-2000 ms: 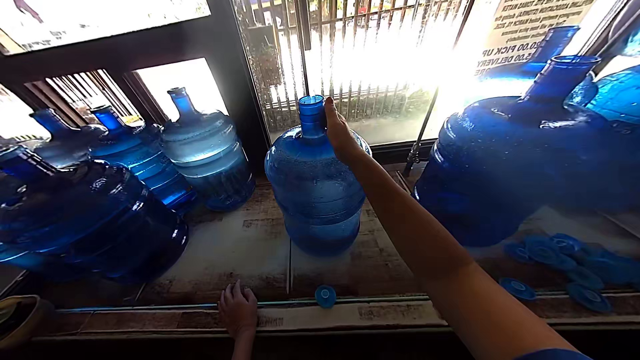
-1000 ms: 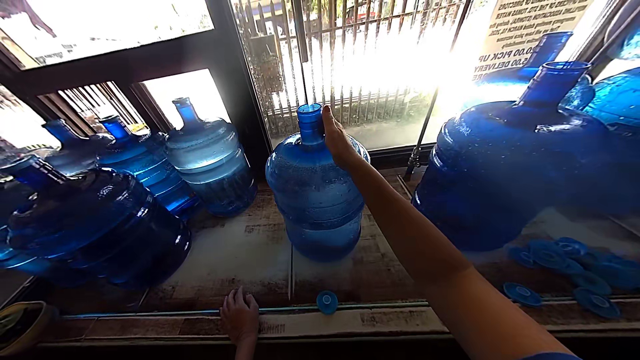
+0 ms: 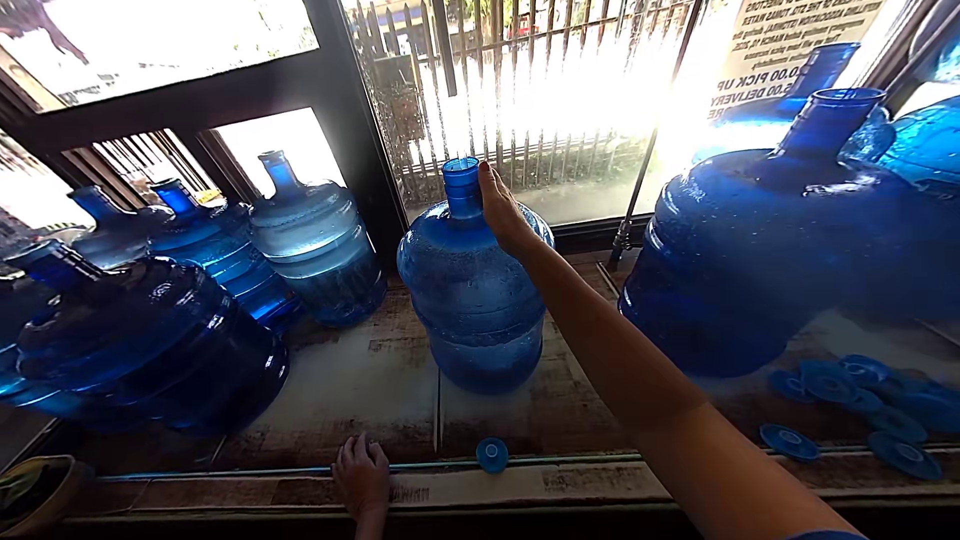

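A blue plastic water jug [image 3: 476, 300] stands upright and uncapped at the middle of the counter, a thin stream of water entering its mouth from above and water partway up inside. My right hand [image 3: 504, 206] rests against the right side of its neck, fingers straight and not wrapped round it. Near the counter's front edge my left hand [image 3: 362, 476] lies on the surface, holding nothing. A round blue cap [image 3: 492, 454] lies on the edge, right of my left hand and below the jug.
Several blue jugs [image 3: 142, 337] stand at left, one pale jug [image 3: 315, 244] beside the window frame. Large jugs [image 3: 735, 255] stand at right, with loose blue caps [image 3: 832, 382] before them. A bowl-like container [image 3: 45, 495] sits at the lower left. Behind is a glass window with a printed sign.
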